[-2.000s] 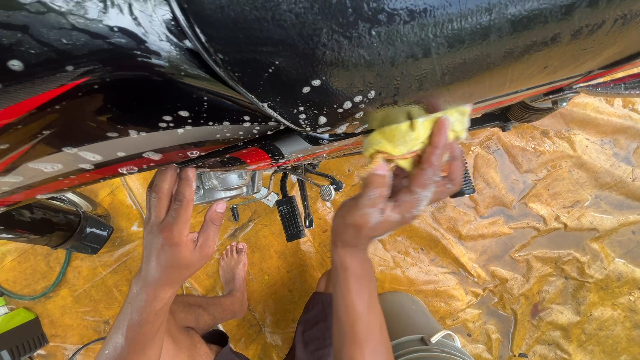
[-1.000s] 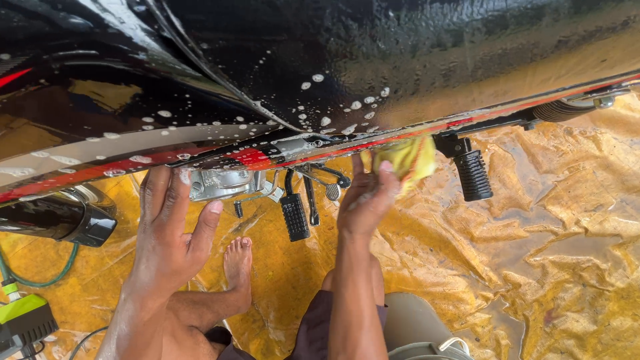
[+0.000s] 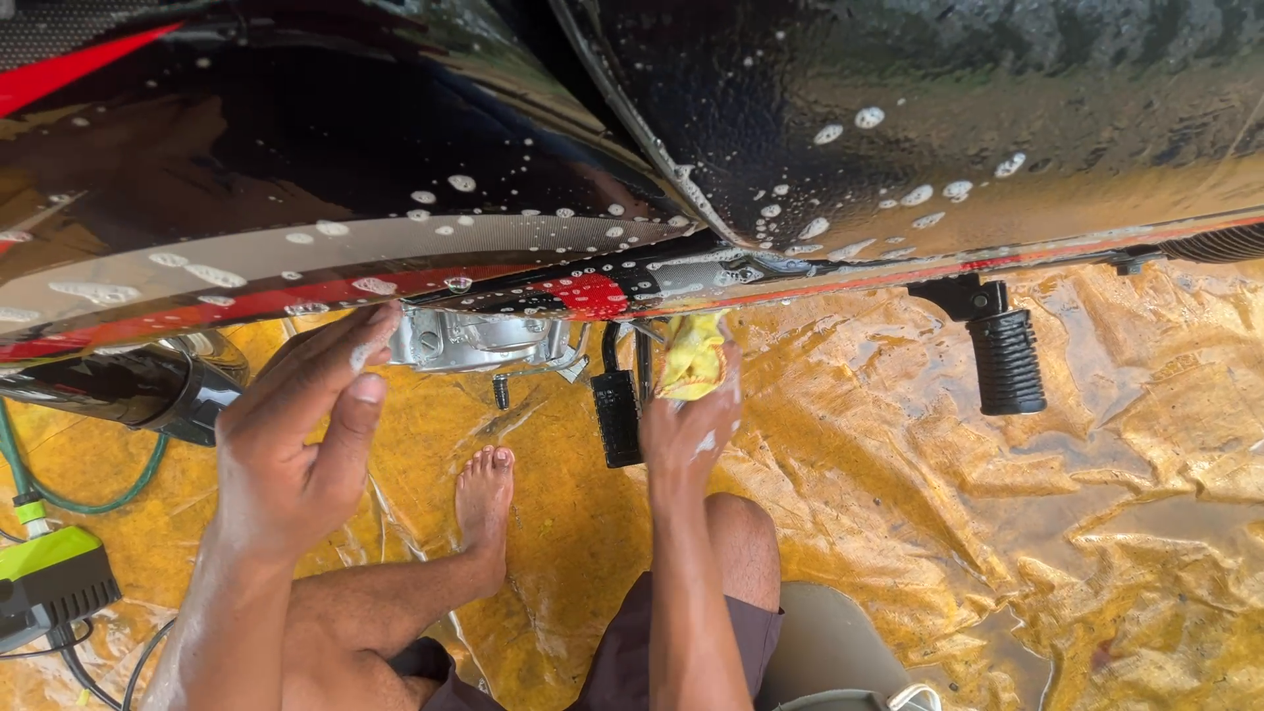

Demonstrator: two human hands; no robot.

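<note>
A motorcycle's glossy black fuel tank [image 3: 336,128] and its black seat [image 3: 928,118], both dotted with soap suds, fill the upper part of the view. My right hand [image 3: 691,425] grips a wet yellow cloth [image 3: 694,355] just below the red and grey side panel [image 3: 592,294], above the brake pedal area. Foam clings to the back of that hand. My left hand [image 3: 306,444] holds nothing; its fingertips rest at the tank's lower red edge, thumb apart, with foam on a finger. Silver engine casing [image 3: 479,339] shows between the hands.
Wrinkled, wet yellow plastic sheeting [image 3: 889,444] covers the ground. A rubber footpeg [image 3: 1007,360] juts out at right, and a black pedal [image 3: 618,419] hangs near my right hand. At lower left lie a green and black pressure washer [image 3: 59,583] and a green hose [image 3: 128,494].
My right hand has brought the yellow cloth leftward along the motorcycle's lower edge, from near the seat's side to beneath the side panel. My left hand stays at the tank's edge.
</note>
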